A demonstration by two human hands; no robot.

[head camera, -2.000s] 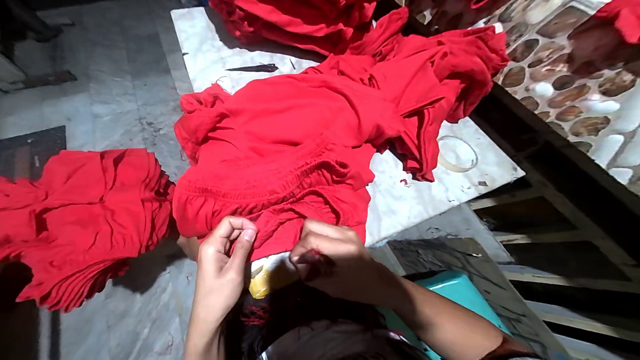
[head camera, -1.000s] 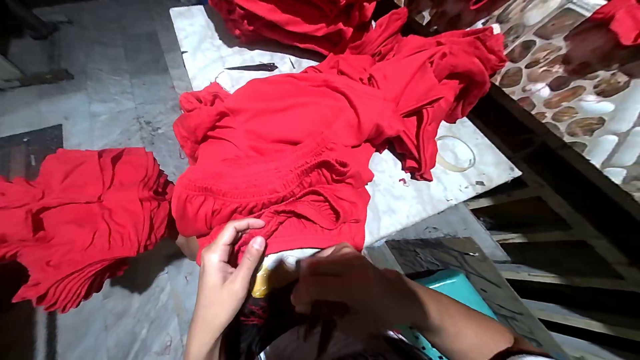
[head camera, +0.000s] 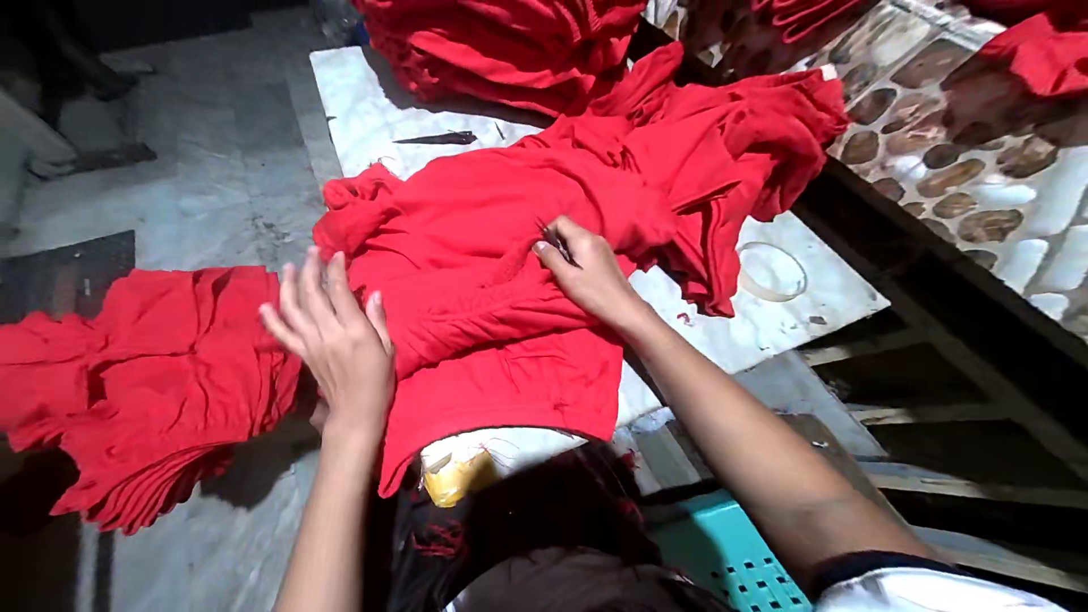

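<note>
A red fabric garment (head camera: 510, 195) with a gathered seam lies across the white board (head camera: 816, 323). My left hand (head camera: 336, 331) is at its left edge, palm down with fingers spread, holding nothing. My right hand (head camera: 582, 263) is over the middle of the garment, closed around a small dark pointed tool (head camera: 557, 244), whose kind I cannot tell; the fingertips are at the fabric. Part of the tool is hidden by the fingers. Another dark, narrow tool (head camera: 436, 138) lies on the board beyond the garment.
A stack of red fabric pieces (head camera: 170, 365) is at the left, and a red heap (head camera: 518, 51) at the back. A ring of tape (head camera: 772, 272) lies on the board's right. Yellow tape (head camera: 459, 478) marks the near edge. A teal perforated plastic item (head camera: 731, 552) is below, beside dark slats (head camera: 943, 408).
Both hands have left the garment's near edge. My left hand has moved left and opened; my right hand has moved up onto the middle of the cloth. The near part of the garment now lies flatter.
</note>
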